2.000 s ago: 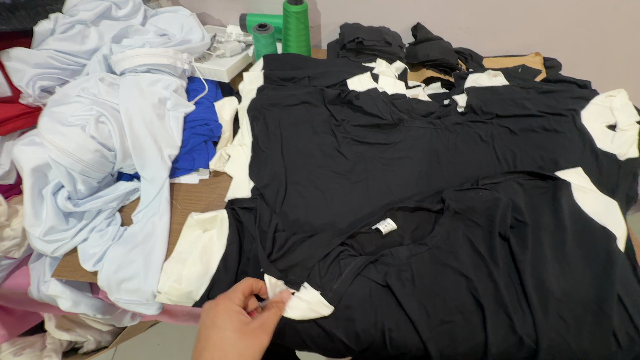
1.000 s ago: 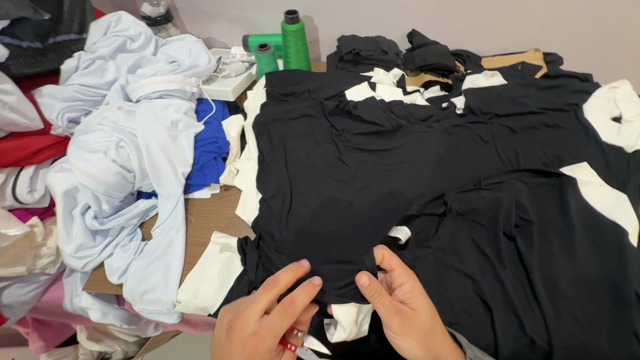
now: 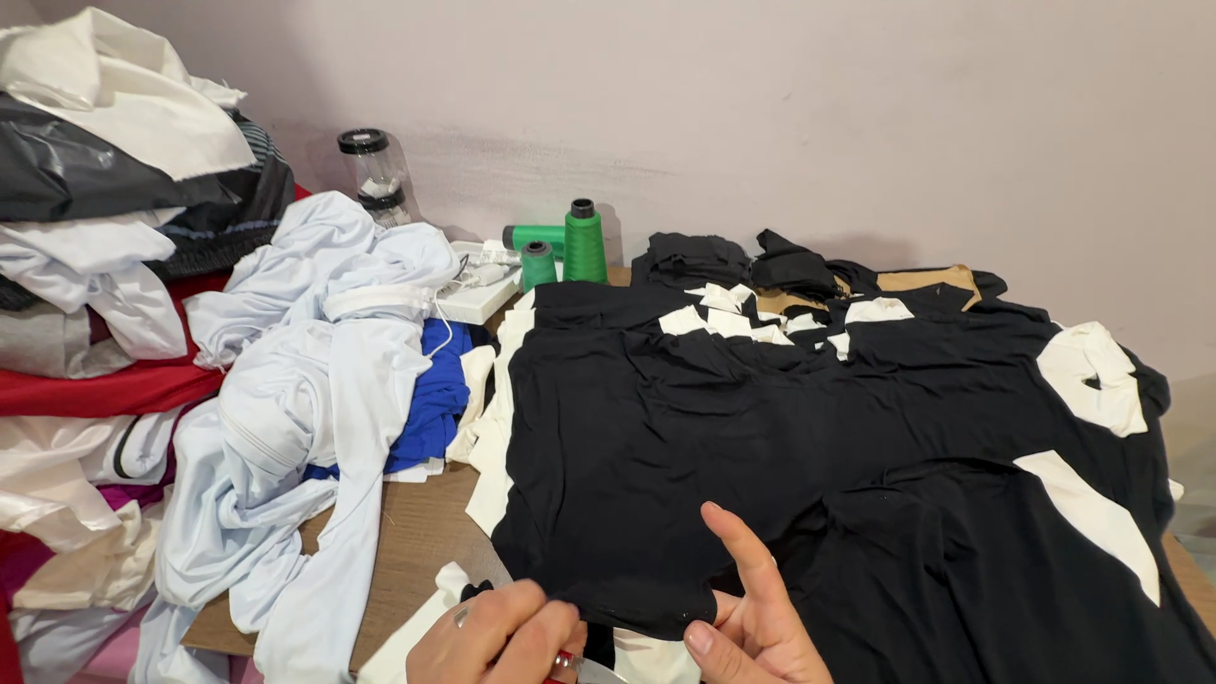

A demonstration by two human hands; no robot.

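Note:
Black garments with white fabric pieces cover the right part of the table. At the bottom centre my left hand (image 3: 499,632) is closed on the edge of the black fabric (image 3: 646,475), and a small red-handled tool with a metal blade (image 3: 598,673) shows beneath its fingers; its full shape is hidden. To its right, my right hand (image 3: 760,608) pinches the same edge near its corner, the index finger raised. Below the stretched edge lies a white fabric piece (image 3: 655,655). Another white piece (image 3: 418,622) lies left of my left hand.
A light blue garment heap (image 3: 285,408) and folded blue fabric (image 3: 432,399) lie on the left, beside a tall mixed clothing pile (image 3: 95,380). At the back stand green thread cones (image 3: 584,247), a white tray (image 3: 475,299) and a clear jar (image 3: 372,171) near the wall.
Two seconds ago one hand pinched a white piece at the garment; now both hands hold the black edge. My right index finger has lifted since one second ago. The view has tilted up.

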